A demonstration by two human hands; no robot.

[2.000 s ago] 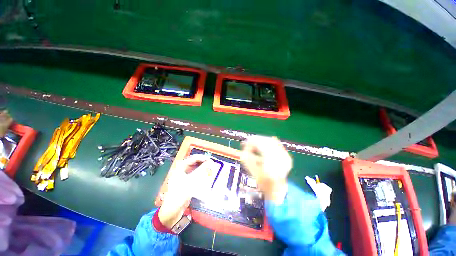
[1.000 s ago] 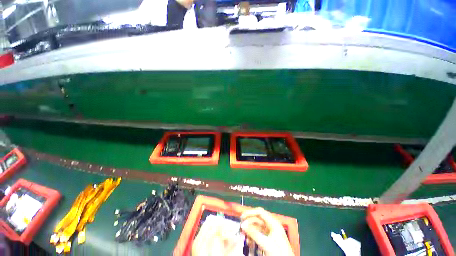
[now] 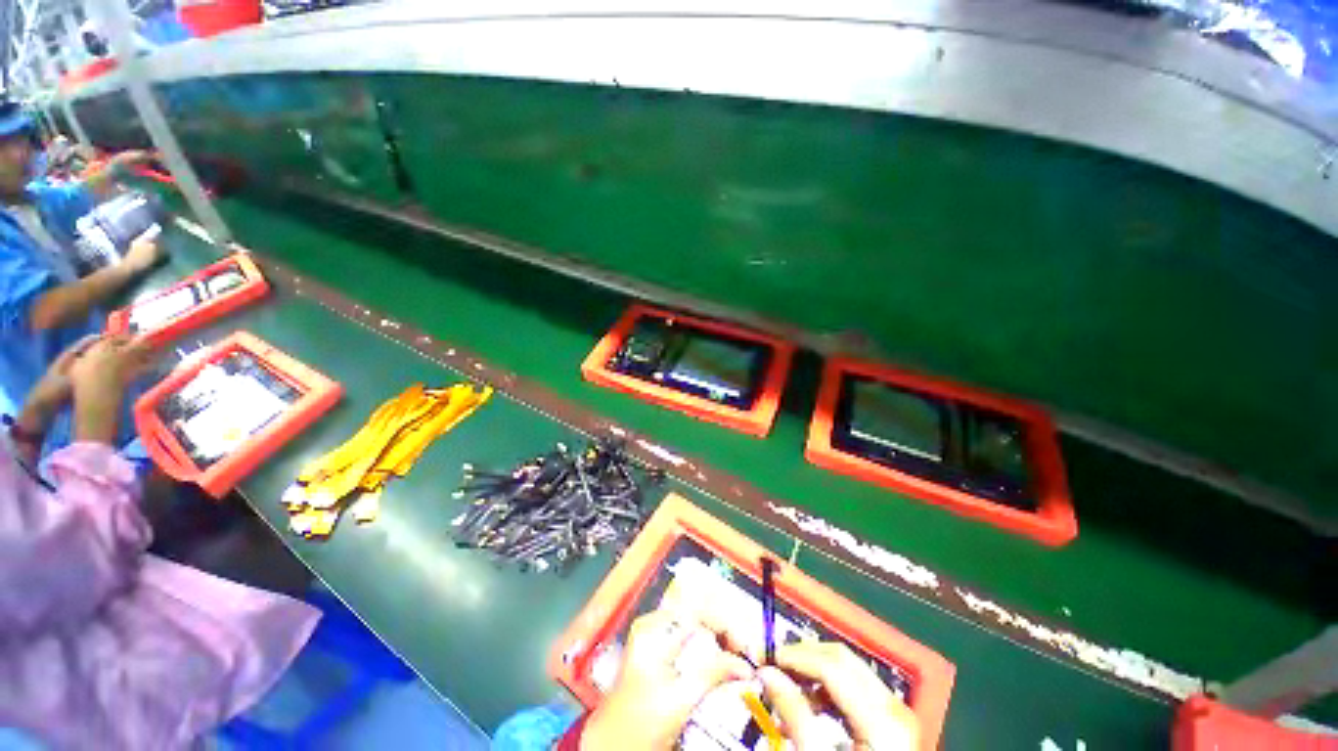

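Observation:
An open tablet unit (image 3: 702, 575) lies in an orange-red foam frame (image 3: 634, 565) at the lower centre. My left hand (image 3: 660, 678) and my right hand (image 3: 844, 695) are over it, fingertips close together. A narrow dark strip (image 3: 768, 605) stands up from my right fingertips. A small yellow piece (image 3: 762, 717) shows just below the fingers. Whether my left fingers also grip the strip is hidden. A tangled pile of black flex parts (image 3: 550, 506) lies left of the frame, with orange flex cables (image 3: 385, 448) further left.
Two framed units (image 3: 687, 367) (image 3: 942, 445) lie on the green surface beyond the worn brown strip (image 3: 866, 559). Two more framed units (image 3: 235, 411) (image 3: 191, 298) are at the left, near a person in pink (image 3: 118, 587) and one in blue (image 3: 37, 279). A red frame corner (image 3: 1247, 734) shows lower right.
The view has swung left and down, bringing the workers at the left into sight. My hands remain over the unit. The dark strip now shows upright at my right fingertips.

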